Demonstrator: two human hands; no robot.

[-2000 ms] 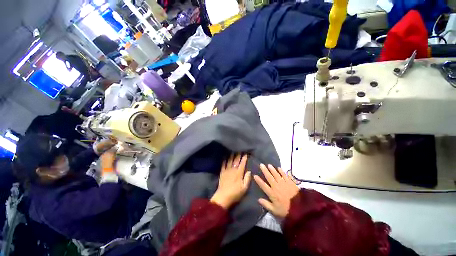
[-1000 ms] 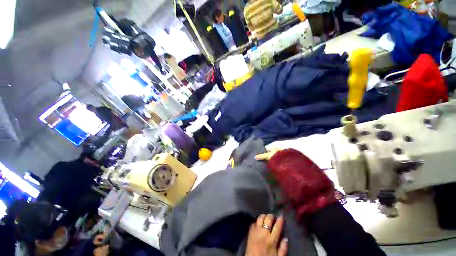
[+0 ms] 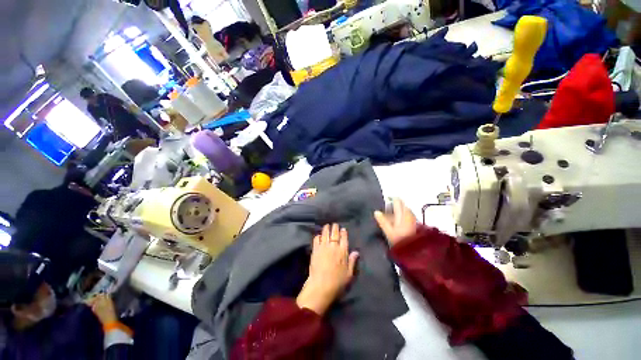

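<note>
A grey garment (image 3: 281, 242) lies spread over the table's front left part, with a dark navy part (image 3: 263, 281) in its fold and a small coloured mark near its far end. My left hand (image 3: 329, 266) lies flat on the grey cloth, palm down, with a ring on one finger. My right hand (image 3: 397, 223) is at the garment's right edge, fingers bent; whether it pinches the cloth is unclear. The white sewing machine (image 3: 555, 183) stands to the right, with a yellow-handled screwdriver (image 3: 520, 63) upright on its head.
A navy garment pile (image 3: 393, 91) lies behind the table. A cream-yellow machine (image 3: 190, 214) stands at the left, with a masked person (image 3: 42, 309) beside it. An orange ball-like thing (image 3: 261, 182) sits near the cloth. A red cover (image 3: 583, 95) is behind the white machine's arm.
The grey cloth's far end now lies flatter and wider. My right hand has drawn back from that end to the right edge. My left hand again shows fully on the cloth.
</note>
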